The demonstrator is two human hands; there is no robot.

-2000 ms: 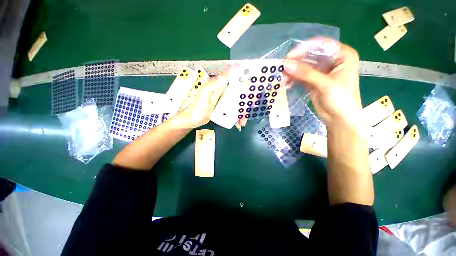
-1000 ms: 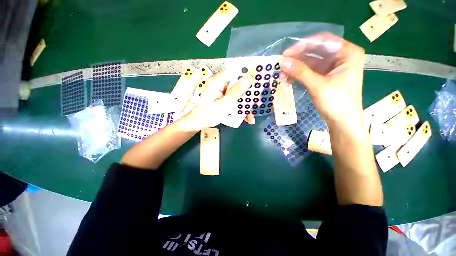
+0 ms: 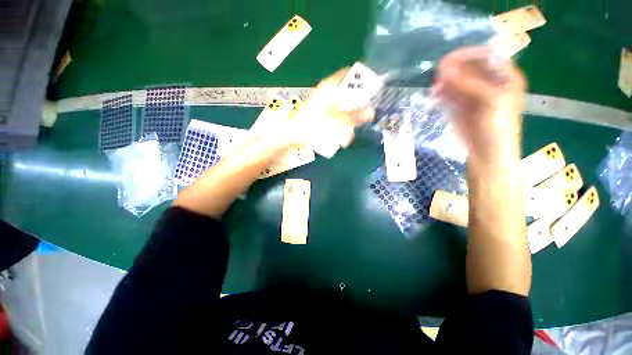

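My left hand (image 3: 315, 128) holds a cream phone panel (image 3: 359, 87) with its camera end tilted up and dark circles on it. Another pale panel (image 3: 332, 135) shows at the same hand, partly covered. My right hand (image 3: 481, 87) is motion-blurred, raised over the pale strip, with its fingers curled; whether it grips anything cannot be told. Crumpled clear film (image 3: 433, 41) lies or hangs just beyond and left of it. A dotted ring sheet (image 3: 419, 187) lies under clear film and a single panel (image 3: 400, 158), right of centre.
Panels overlap at the right (image 3: 575, 216). Single panels lie near me (image 3: 296, 211) and on the far side (image 3: 284, 43). Dark dotted sheets (image 3: 165, 114), a white-backed dot sheet (image 3: 197, 152) and crumpled plastic (image 3: 144, 173) lie left. A pale strip (image 3: 225, 97) crosses the green surface.
My right hand has moved right, away from my left. The ring sheet it held is no longer distinguishable there. The panel in my left hand is now raised, showing its camera end. Far-side panels have shifted left.
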